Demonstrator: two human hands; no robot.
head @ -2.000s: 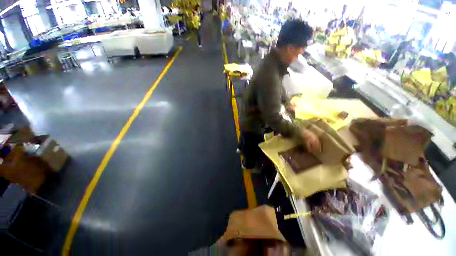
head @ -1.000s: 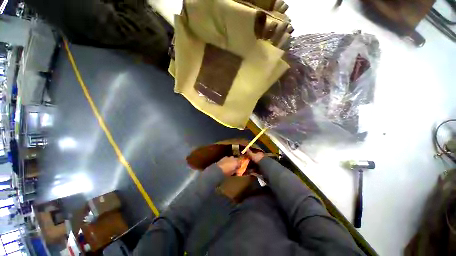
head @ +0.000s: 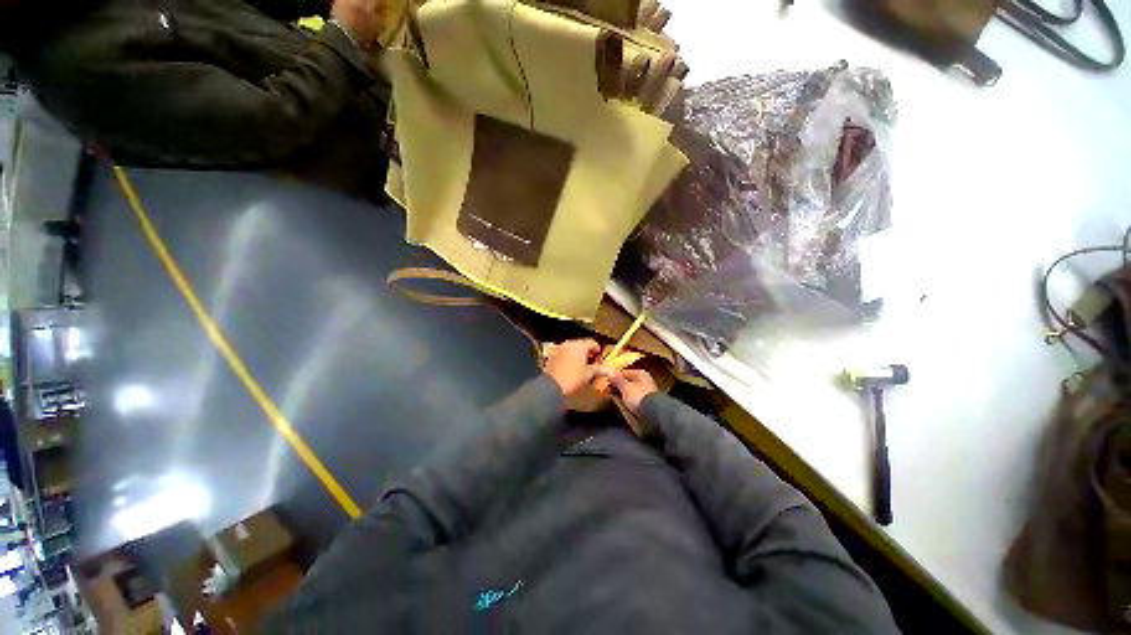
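A brown handbag (head: 593, 399) is at my lap, partly hidden by my hands and sleeves. Its thin tan loop handle (head: 428, 295) stands out to the left. My left hand (head: 572, 366) and my right hand (head: 634, 386) are close together at the bag mouth, fingers bent and pinching. A pale yellow strip (head: 630, 335) sticks up between them towards the table edge. A small orange piece (head: 605, 382) shows between the fingers. The hands are small in the picture, so which hand grips which piece is unclear.
Khaki panels with a dark brown patch (head: 409, 186) lie stacked ahead. A clear plastic bag of brown parts (head: 775, 205) is beside them. A hammer (head: 879, 447) and brown bags (head: 1085, 496) lie on the white table (head: 980, 285). A person's dark sleeve (head: 223, 87) is upper left; cartons (head: 254, 546) lower left.
Since one second ago the bag has turned and its loop handle now shows at the left. My hands are closer together. The coworker's arm and hand show more at the upper left.
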